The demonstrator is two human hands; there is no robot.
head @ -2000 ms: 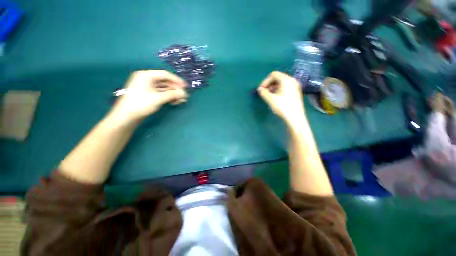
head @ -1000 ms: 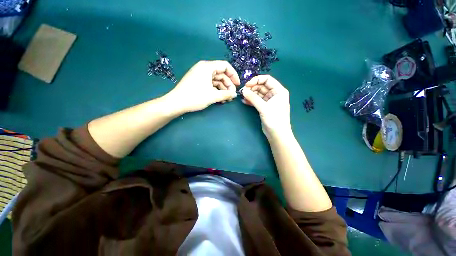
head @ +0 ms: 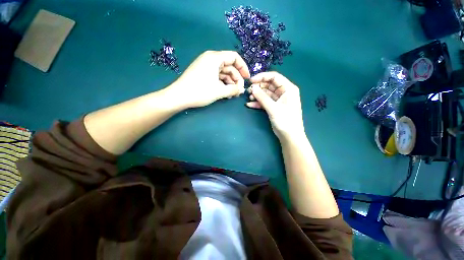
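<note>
A large loose heap of tiny dark parts with purplish glints (head: 258,38) lies on the green mat, just beyond my hands. My left hand (head: 213,80) and my right hand (head: 277,100) meet fingertip to fingertip at the heap's near edge. A tiny dark part (head: 248,85) shows between the fingertips of both hands; its details are too small to tell. A smaller pile of similar parts (head: 165,56) lies beyond my left forearm. A very small dark cluster (head: 321,102) lies to the right of my right hand.
A tan cardboard piece (head: 45,40) lies at the far left. At the right are a shiny clear plastic bag (head: 385,93), tape rolls (head: 405,135) and black equipment (head: 437,119) with a cable. Part of another person's clothing (head: 414,231) shows at the lower right.
Two seconds ago my hands were wide apart; one second ago they had come together near the heap. Since then the fingertips stay together around a tiny part, and the view has shifted slightly.
</note>
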